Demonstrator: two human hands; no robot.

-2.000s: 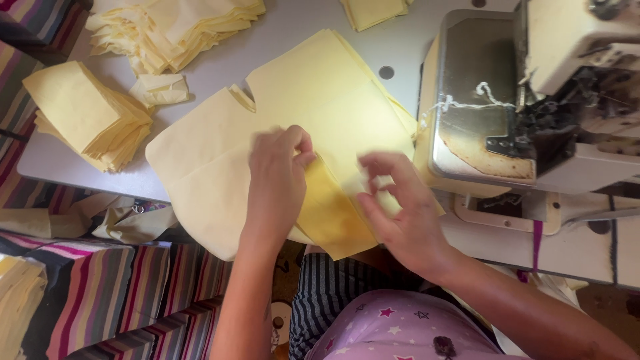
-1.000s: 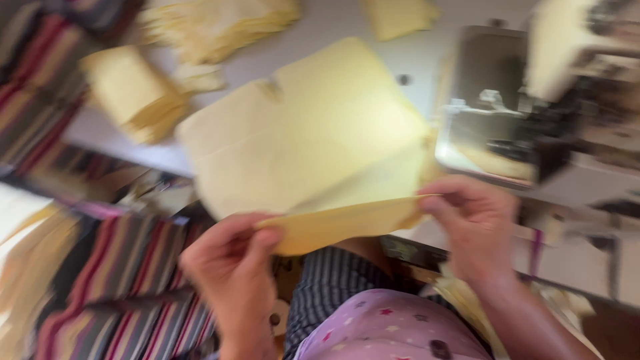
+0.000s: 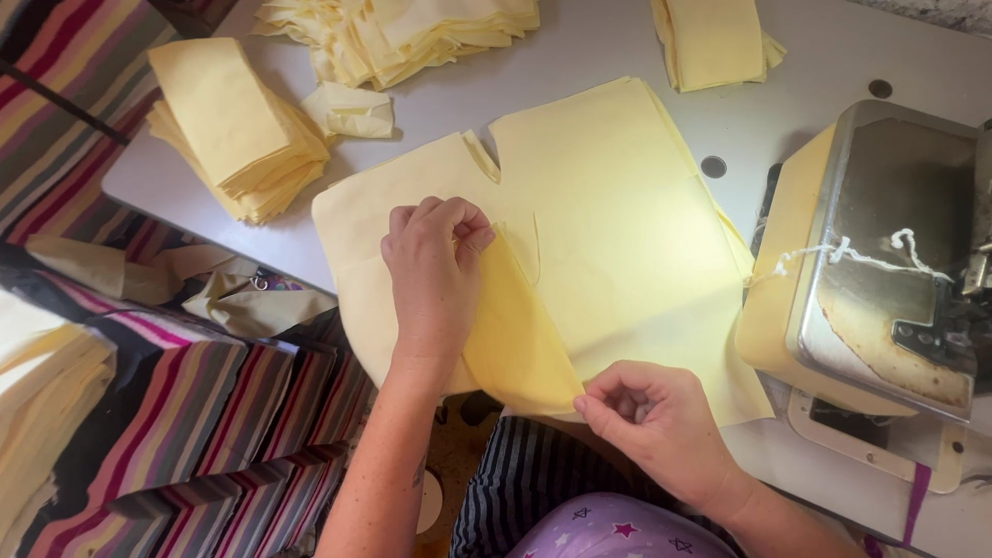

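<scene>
A small piece of deeper yellow fabric is stretched between my two hands. My left hand pinches its upper end between thumb and fingers. At its lower right corner, my right hand pinches it with thumb and forefinger. Beneath lie large pale yellow cut fabric panels, stacked, with a notch in their far edge and a curved thread or slit line near the middle. My left hand is over the left part of these panels; my right is by their near edge.
An overlock sewing machine with white thread chain stands at right. Folded yellow pieces, a small crumpled piece, a ragged fabric stack and another small stack lie on the grey table. Striped cloth hangs at left.
The yellow piece, held stretched sideways near the table's front edge a second ago, is now over the panels, slanted. My left hand has moved away from my body.
</scene>
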